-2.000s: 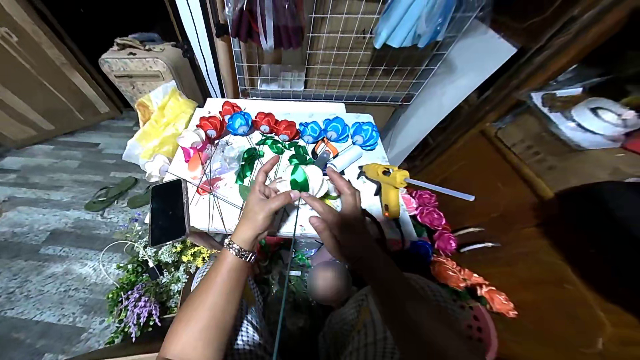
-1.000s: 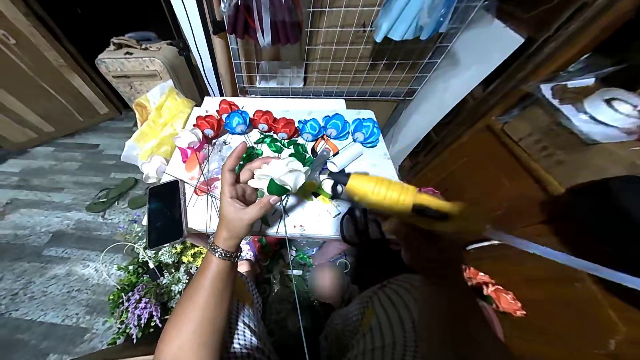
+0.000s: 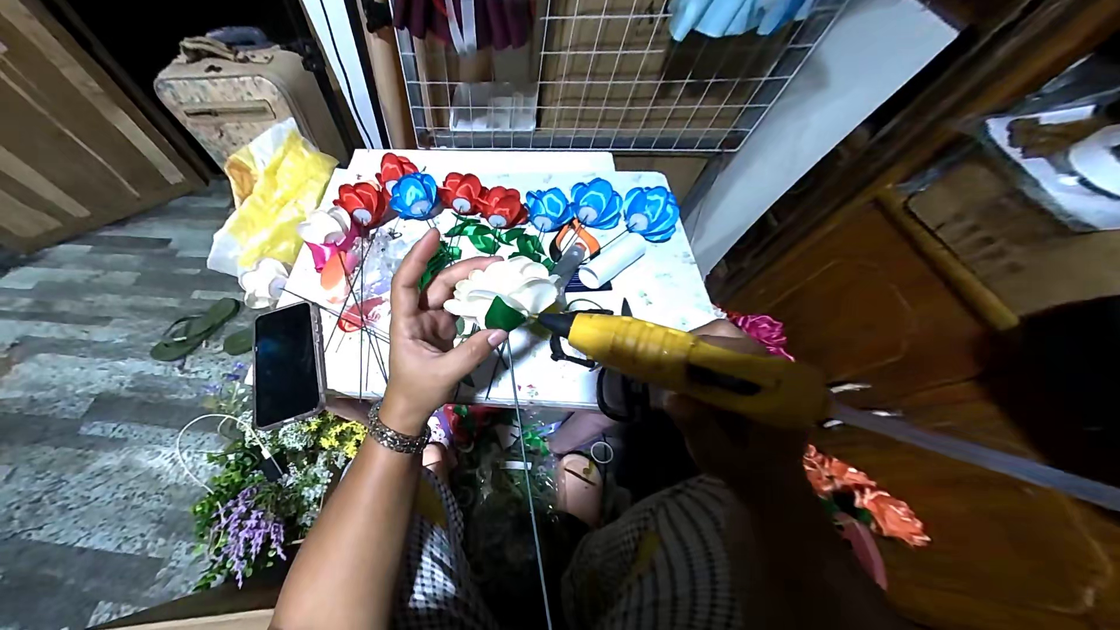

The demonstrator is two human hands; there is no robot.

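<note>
My left hand (image 3: 437, 337) holds a white ribbon flower (image 3: 507, 289) by its base, thumb beside a green leaf (image 3: 504, 313) at its underside. A thin wire stem (image 3: 528, 472) runs down from the flower. In my right hand (image 3: 722, 411), which is dark and partly hidden, is a yellow hot glue gun (image 3: 691, 354); its black nozzle points left, close to the flower's base beside the leaf. A clear glue stick (image 3: 971, 455) sticks out of its rear. Behind the flower lie green ribbon leaves (image 3: 479, 234) and scissors with orange handles (image 3: 573, 249).
Red ribbon flowers (image 3: 363, 203) and blue ones (image 3: 649, 213) line the back of the white table (image 3: 682, 289). A white roll (image 3: 612, 262) lies near the scissors. A smartphone (image 3: 287, 363) sits at the left edge, above potted flowers (image 3: 245, 525). A wire grid (image 3: 647, 79) stands behind.
My right hand, empty beside the left two seconds ago, has taken up the glue gun from the table's right side. The nozzle has come to the white flower's base, and the flower is now more upright.
</note>
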